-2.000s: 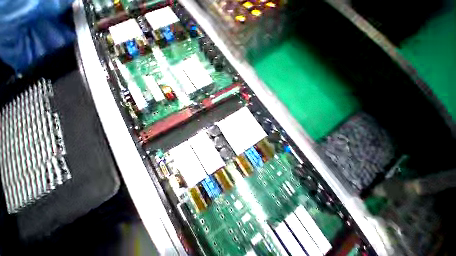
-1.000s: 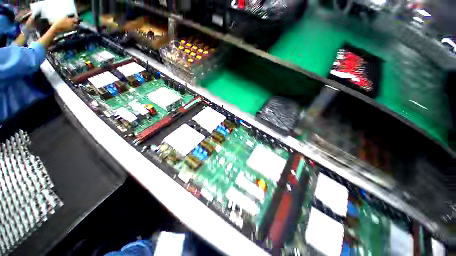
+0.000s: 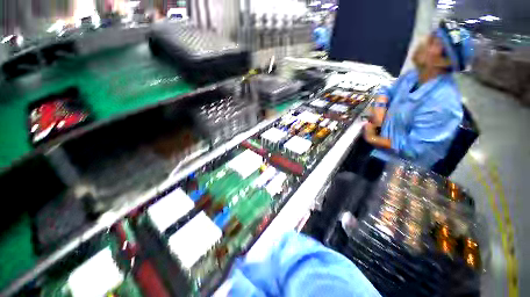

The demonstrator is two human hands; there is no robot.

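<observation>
Green circuit boards (image 3: 232,188) crowded with parts sit in a row on the pale-edged conveyor (image 3: 317,188), in dark carriers with dark red bars (image 3: 286,164) across their ends. White flat blocks (image 3: 194,238) and small blue components (image 3: 222,218) stand on the boards. A blurred light-blue sleeve, apparently my own, lies at the bottom centre beside the line. Neither of my hands shows in the picture.
A person in blue (image 3: 424,116) with a cap sits by the line's right side. Blister trays (image 3: 418,214) with copper-orange parts lie at lower right. Left is a green shelf (image 3: 122,75) with a small black tray of red parts (image 3: 58,116); a black bin (image 3: 200,52) stands behind.
The view has swung right along the line. The seated person and the blister trays have come into view; the bin of silver parts and the worker at upper left have gone out.
</observation>
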